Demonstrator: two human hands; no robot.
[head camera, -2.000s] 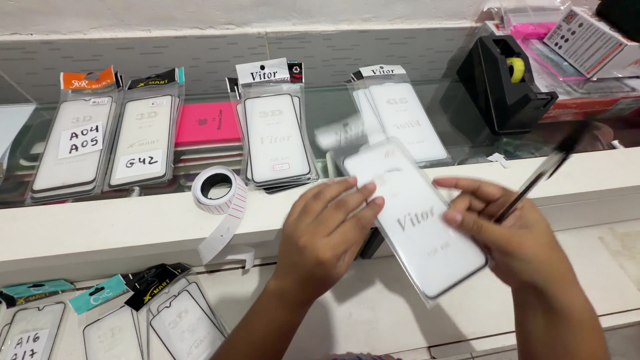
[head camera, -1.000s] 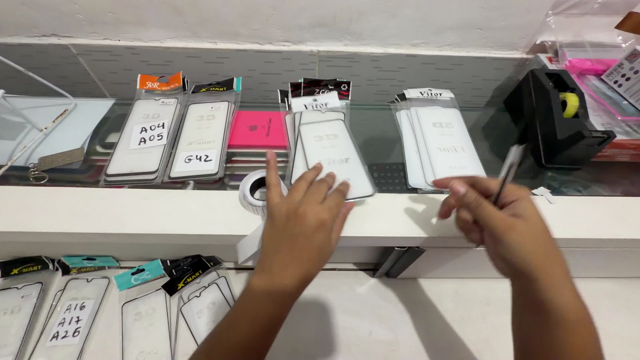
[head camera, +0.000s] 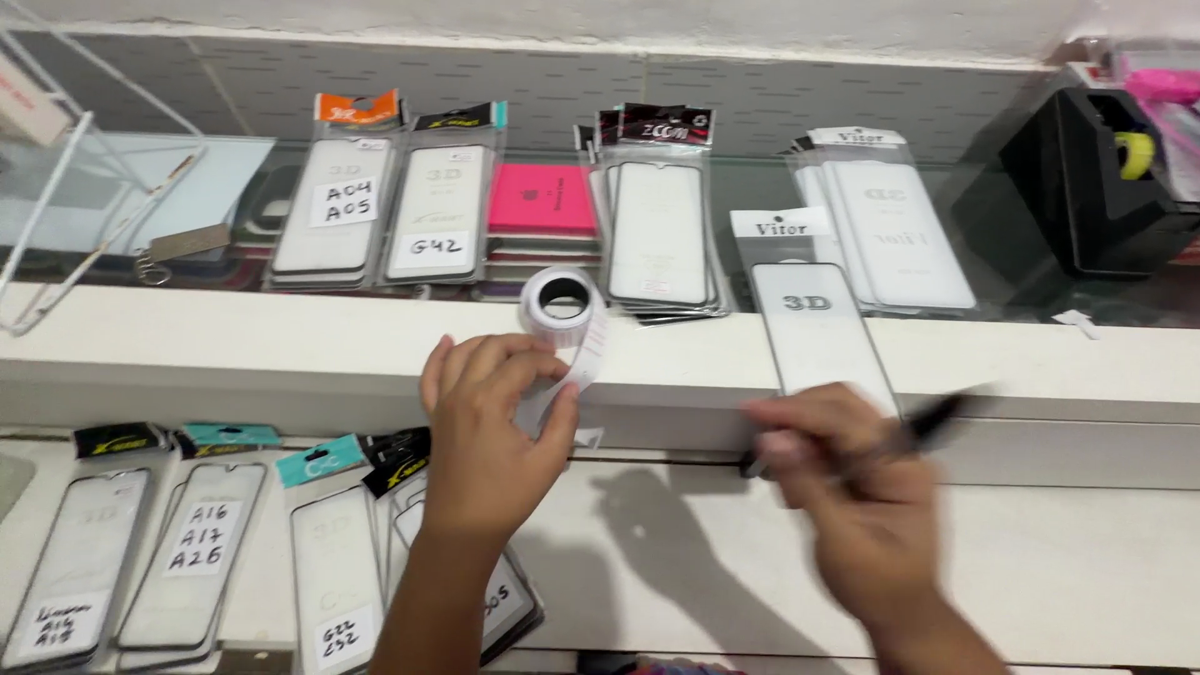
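Note:
My left hand (head camera: 497, 427) pinches the loose end of a roll of white label stickers (head camera: 560, 309) that rests on the white ledge. Blurred by motion, my right hand (head camera: 844, 487) holds a black pen (head camera: 947, 417) and is over the lower part of a packaged screen protector (head camera: 816, 328) marked Vitor; whether it grips that pack cannot be told. Behind it lies a stack of Vitor packs (head camera: 900, 234), and a stack of ZCOM packs (head camera: 658, 230) lies behind the roll. Packs with handwritten labels (head camera: 333, 211) (head camera: 434, 216) are further left.
A black tape dispenser (head camera: 1078, 187) stands at the back right. Pink phone-case packaging (head camera: 542, 199) lies between stacks. A white wire rack (head camera: 75, 187) and a keychain (head camera: 187, 244) are at the left. More labelled protectors (head camera: 192, 553) lie on the lower shelf (head camera: 675, 562).
The left hand has moved from the middle stack to the label roll's end. That stack now shows a ZCOM pack on top, and a Vitor pack is now beneath or behind the right hand.

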